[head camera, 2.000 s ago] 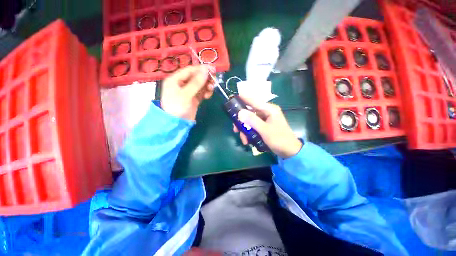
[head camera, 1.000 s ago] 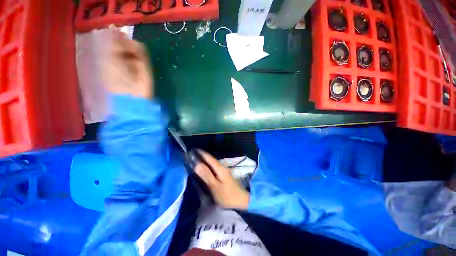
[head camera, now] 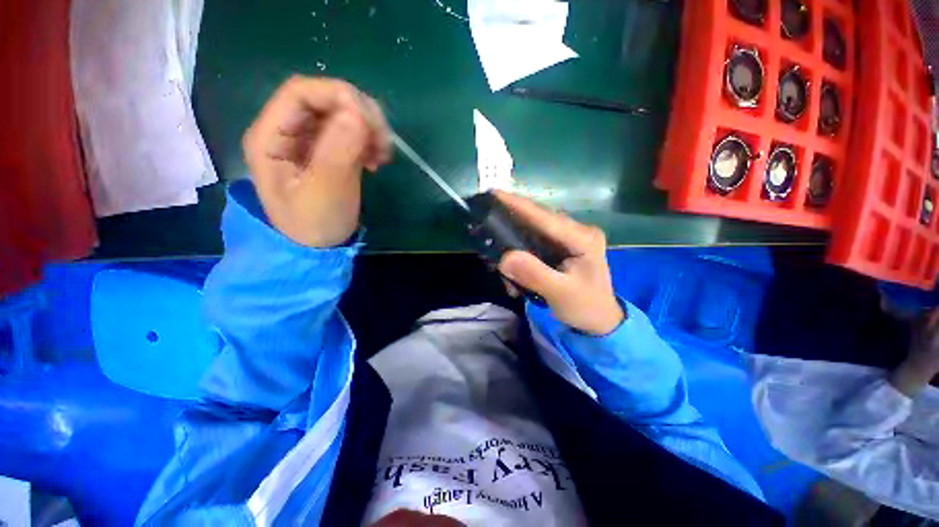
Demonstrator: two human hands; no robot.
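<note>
My right hand holds a thick black driver, pointing up and to the left. Its thin silver shaft runs towards my left hand. The fingers of my left hand are bent together at the far end of the shaft and a little blurred. The bit tip is hidden at those fingers, and I cannot tell whether they hold the shaft or a tiny part.
Red foam trays with round watch heads stand at right. A slim black tool and white paper lie on the green mat. Whitish sheets lie at left by red foam. Another person's arm shows at far right.
My left hand has moved right from over the whitish sheets to the driver's tip. My right hand has raised the driver from above the lap to the bench's front edge. The view has shifted.
</note>
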